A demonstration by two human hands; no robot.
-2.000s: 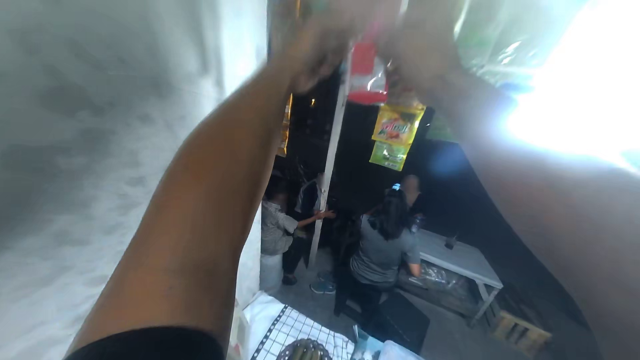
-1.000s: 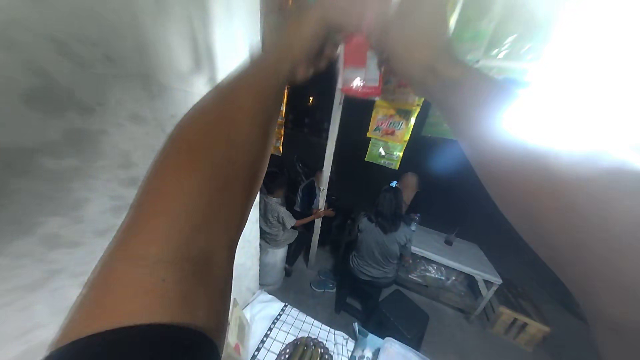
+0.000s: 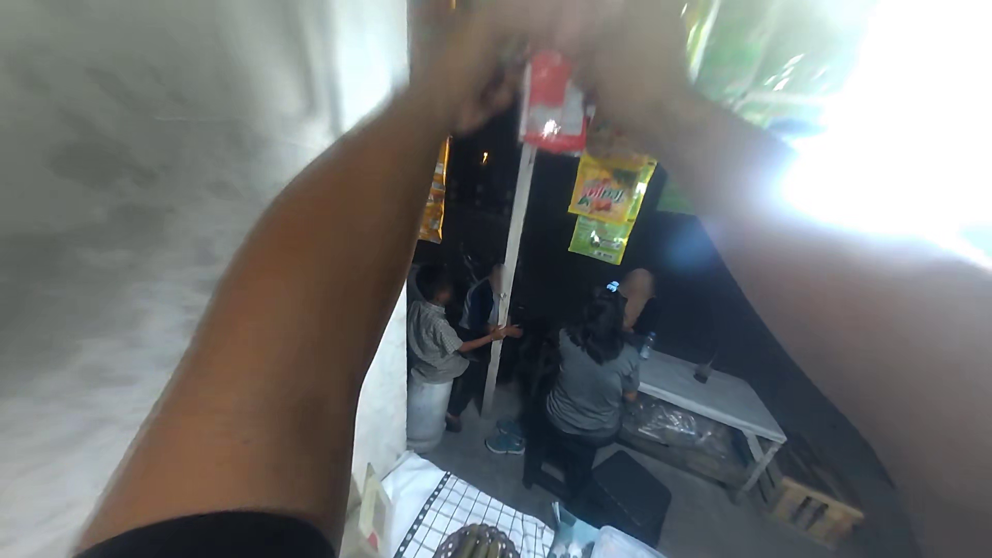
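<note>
Both my arms reach up to the top of the view, where the hands blur. My left hand (image 3: pixel 484 62) is beside a red and white sachet (image 3: pixel 552 105), which hangs between the two hands. On the sachet's other side is my right hand (image 3: pixel 632 54). Whether either hand grips the sachet or something above it cannot be made out. Just below my right hand hang a yellow sachet (image 3: pixel 607 188) and a green sachet (image 3: pixel 601 239). Orange sachets (image 3: pixel 436 194) hang behind my left forearm.
A grey wall (image 3: pixel 194 93) stands at left, a white post (image 3: pixel 511 248) ahead. Below, a person in grey (image 3: pixel 593 380) sits by a white table (image 3: pixel 713 395); other people are near the post. A grid-patterned cloth (image 3: pixel 473 504) bears a basket (image 3: pixel 477 542). A wooden crate (image 3: pixel 814 511) lies at lower right.
The person at the left, near the post, has straightened a little. My hands stay raised around the red and white sachet.
</note>
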